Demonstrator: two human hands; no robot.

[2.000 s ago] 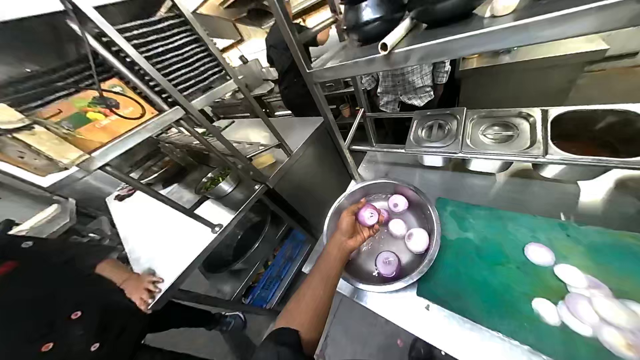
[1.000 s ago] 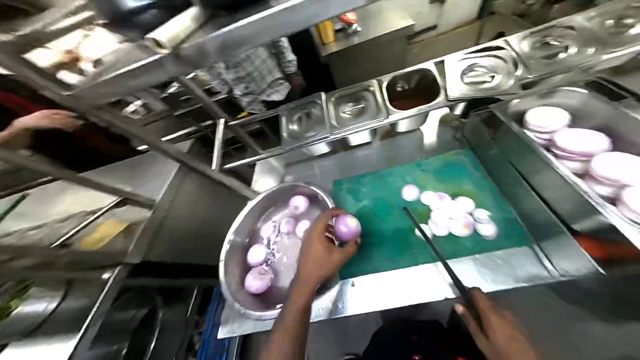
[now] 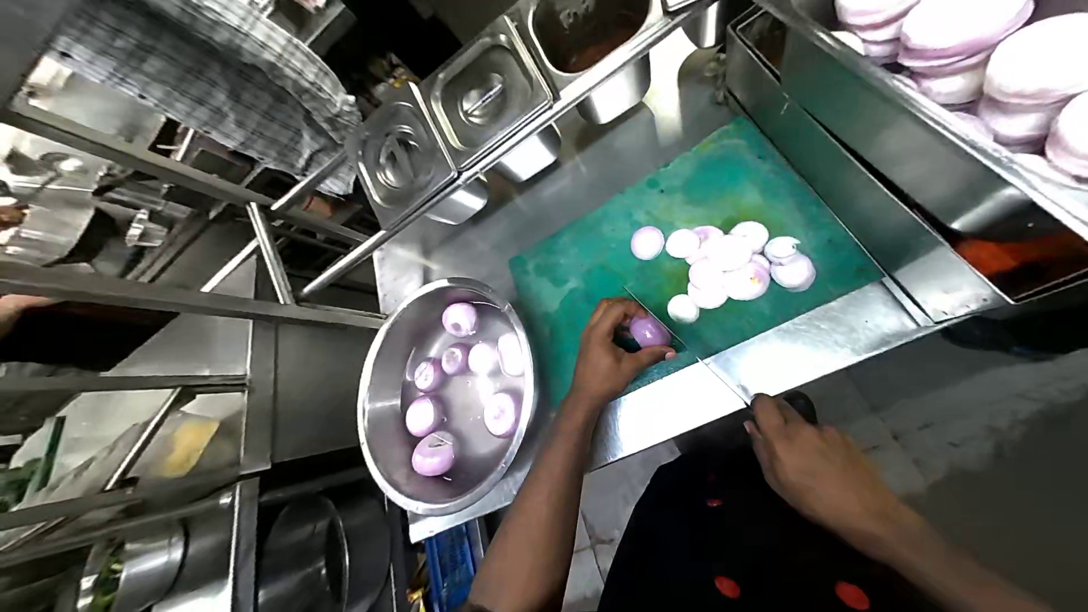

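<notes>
My left hand point(image 3: 614, 353) grips a peeled purple onion point(image 3: 650, 331) against the front part of a green cutting board point(image 3: 578, 280). My right hand point(image 3: 803, 463) is closed around the black handle of a kitchen knife point(image 3: 722, 378); its long thin blade lies at the right side of the onion. Several round onion slices point(image 3: 727, 255) lie in a loose pile on the board, behind and right of the onion. To the left of the board stands a round steel bowl point(image 3: 367, 408) with several peeled onions point(image 3: 433, 453) in it.
A steel tray point(image 3: 901, 110) stacked with thick onion slices point(image 3: 1016, 76) stands over a deeper steel container at the right. Lidded steel pans point(image 3: 484, 98) and an open pan of dark red food point(image 3: 595, 34) line the back rail. Metal shelving point(image 3: 263, 340) rises at the left.
The left hand, at the bowl two seconds ago, has brought an onion onto the board. The right hand's knife has come to the onion's side. The view has turned and moved closer.
</notes>
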